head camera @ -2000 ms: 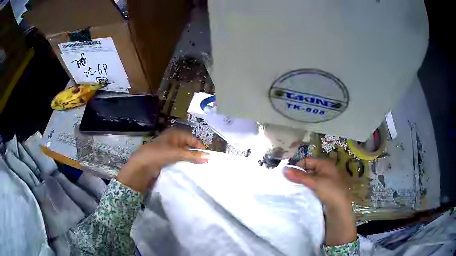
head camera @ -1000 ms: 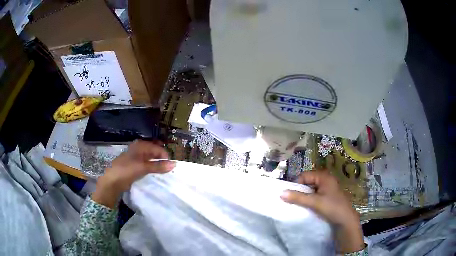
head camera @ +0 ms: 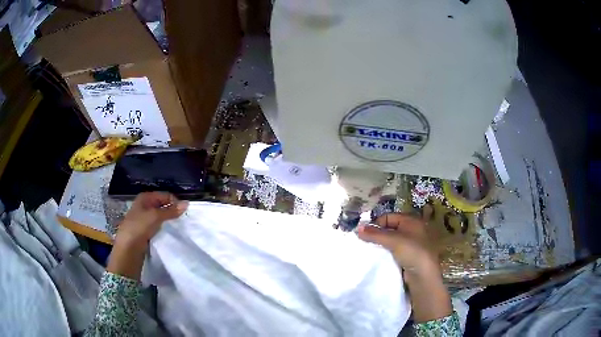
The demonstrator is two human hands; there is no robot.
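Observation:
A large white cloth piece (head camera: 277, 270) hangs between my hands, its top edge stretched nearly straight. My left hand (head camera: 146, 220) pinches the edge's left corner below the phone. My right hand (head camera: 403, 242) grips the edge near the lower post (head camera: 350, 217) of the attaching machine (head camera: 389, 72). The lamp glow washes out the cloth edge beside the post, so I cannot tell whether they touch. The upper die is hidden under the cream machine head.
Small white bits (head camera: 260, 189) lie left of the post. A yellow tape roll (head camera: 474, 191) is at right. A black phone (head camera: 158, 172), bananas (head camera: 99, 153) and a carton (head camera: 125, 99) stand at left. Grey-white cloth is heaped left (head camera: 29, 270) and right (head camera: 553, 309).
My left hand has moved further left and slightly down along with the cloth corner. My right hand first shifted down, then moved back up and left towards the post. The cloth edge is stretched wider.

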